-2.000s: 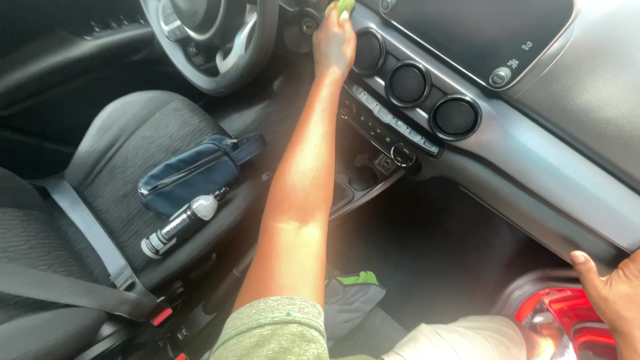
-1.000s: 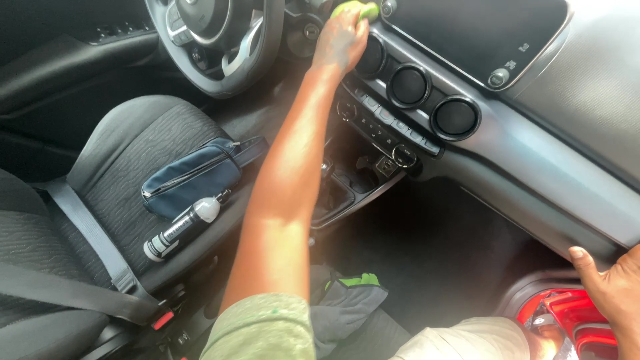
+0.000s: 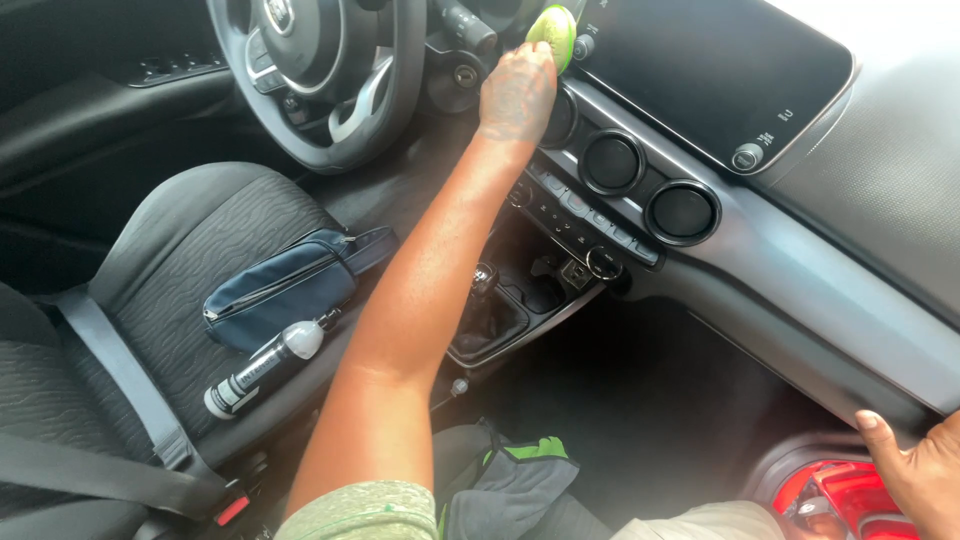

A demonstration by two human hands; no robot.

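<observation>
My left hand (image 3: 519, 94) reaches up to the dashboard, gripping a round green applicator pad (image 3: 553, 37) between the instrument cluster and the left edge of the touchscreen (image 3: 712, 71). The pad is beside the screen's upper-left knob; whether it touches the surface is hard to tell. At the right edge, my right hand (image 3: 916, 457) is against the lower end of the dashboard, thumb spread, its other fingers partly out of view. A dark blue zipped pouch (image 3: 281, 289) and a clear-capped bottle (image 3: 262, 369) lie on the driver's seat (image 3: 202, 217).
The steering wheel (image 3: 409, 90) is at upper left, round air vents (image 3: 682, 212) below the screen. A gear lever (image 3: 484, 277) stands behind my forearm. A grey cloth with green lining (image 3: 517, 480) lies at bottom centre; a red object (image 3: 847, 487) is near my right hand.
My left hand and the green pad have moved slightly right and down toward the touchscreen's edge since two seconds ago. The right hand has stayed at the dashboard's end.
</observation>
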